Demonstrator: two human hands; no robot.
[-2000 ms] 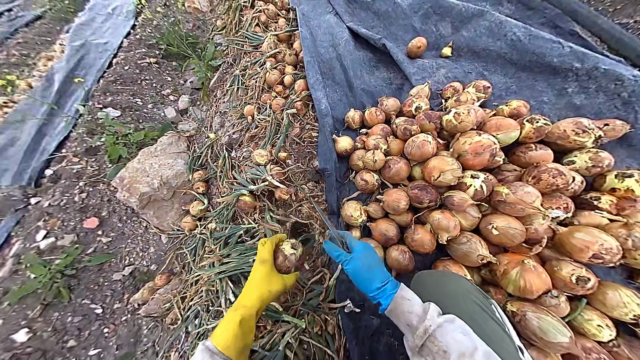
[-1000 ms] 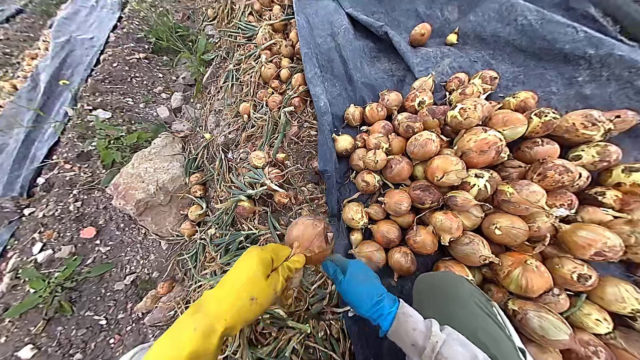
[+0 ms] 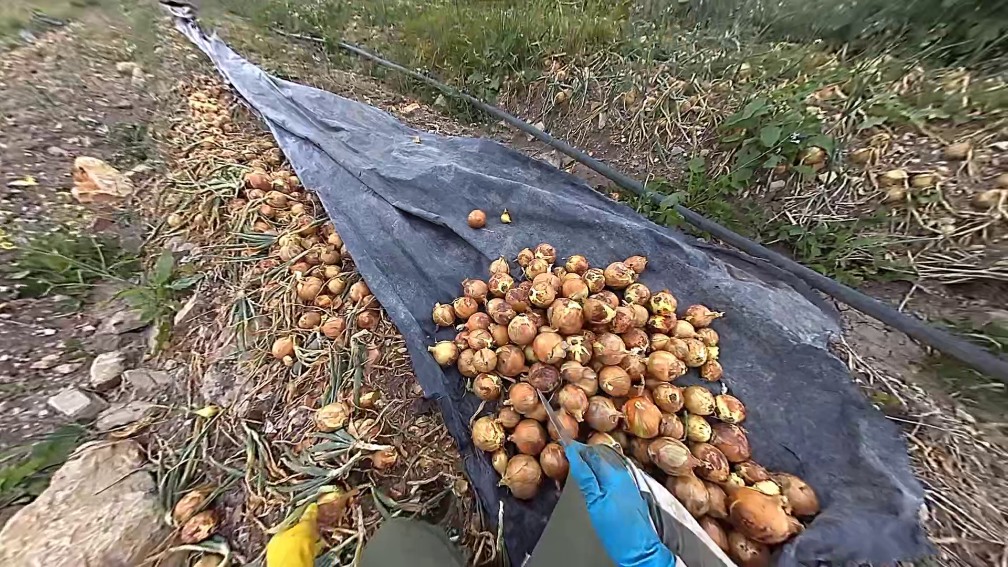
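My left hand [image 3: 295, 542], in a yellow glove, is at the bottom edge, low over the row of pulled onions. Its fingers are at an onion [image 3: 335, 506] with dry leaves; whether they grip it is hard to tell. My right hand [image 3: 613, 504], in a blue glove, is shut on a knife, whose narrow blade [image 3: 551, 416] points up and left over the onion pile [image 3: 583, 339]. That pile of trimmed onions lies on a dark fabric sheet [image 3: 370, 173]. A single onion [image 3: 476, 219] and a small yellowish piece [image 3: 505, 216] lie apart from it.
A row of onions with leaves [image 3: 311, 276] runs along the sheet's left edge. A large pale rock [image 3: 87, 504] and smaller stones [image 3: 76, 403] lie at left. A dark hose or pipe [image 3: 677, 209] crosses beyond the sheet, with weeds and more onions on the right.
The view has swung up and right. The onion that my left hand held up between both hands is no longer there. My left hand is now down by the leafy row, and the hands are farther apart.
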